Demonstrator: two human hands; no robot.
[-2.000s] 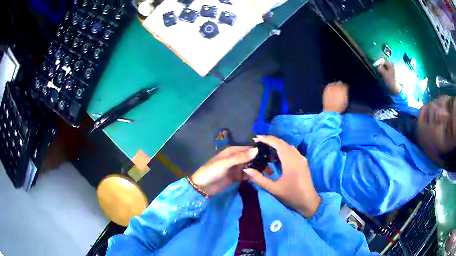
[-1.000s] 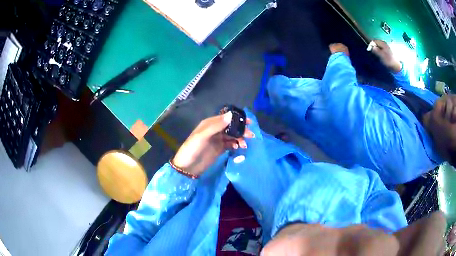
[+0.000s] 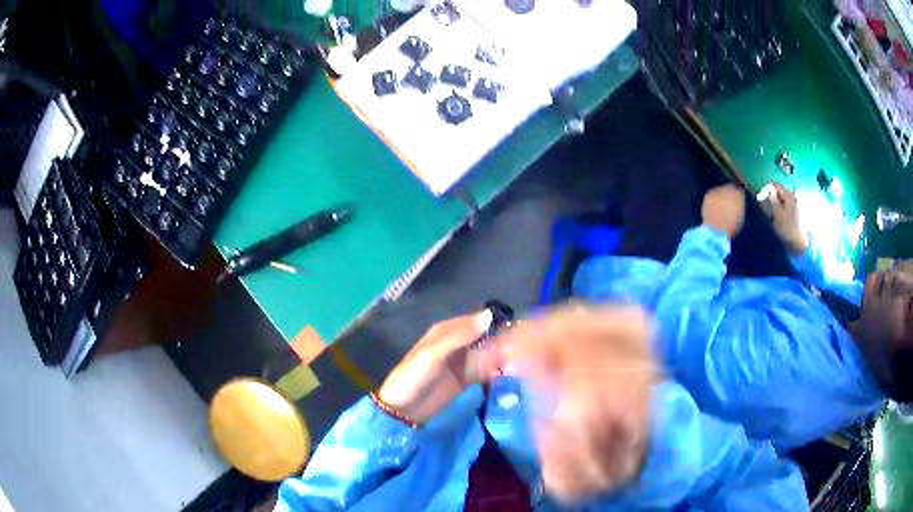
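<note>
My left hand is in front of my chest and holds a small black module at its fingertips. The upper edge of the module shows; the rest is hidden behind fingers. My right hand is strongly blurred, close to the camera, and overlaps the fingers of my left hand. Whether it touches the module cannot be told.
A green-matted bench bears a blister tray, a black pen-like tool and a white board with several black square parts and a round one. A round yellow stool stands below. A person in a blue smock sits at right.
My right hand was low at the bottom right a second ago and is now up beside my left hand. The module and left hand sit lower and slightly right in view. More of the white board shows.
</note>
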